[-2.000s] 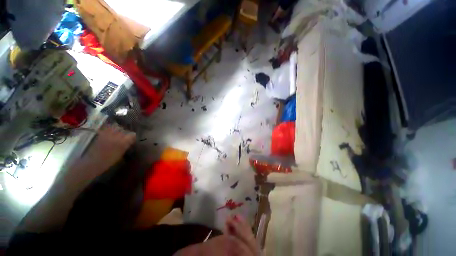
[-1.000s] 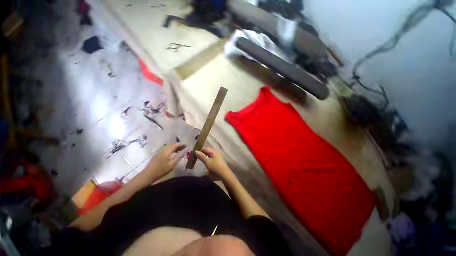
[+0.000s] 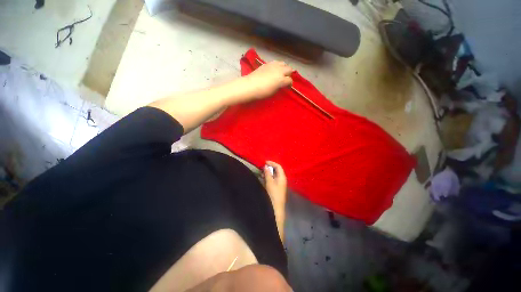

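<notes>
A red garment piece (image 3: 343,165) lies flat on the cream-covered table, its narrow strap end towards the upper left. My left hand (image 3: 271,78) reaches across its upper part and grips a wooden ruler (image 3: 313,104), seen nearly edge-on as a thin strip along the garment's far side. My right hand (image 3: 275,175) is at the garment's near edge, with a small whitish piece (image 3: 271,170), possibly chalk, in its fingertips. Part of the ruler is hidden under my left hand.
A long dark grey padded bar (image 3: 285,23) lies behind the garment on the table (image 3: 165,63). Dark threads lie at the upper left. A lilac cloth scrap (image 3: 444,185), cords and crumpled cloth lie beyond the right table edge. Scraps lie on the floor below.
The view has turned from the floor and sewing machine to the table. The ruler has passed from my right hand to my left and moved onto the red garment. My right hand has moved to the garment's edge.
</notes>
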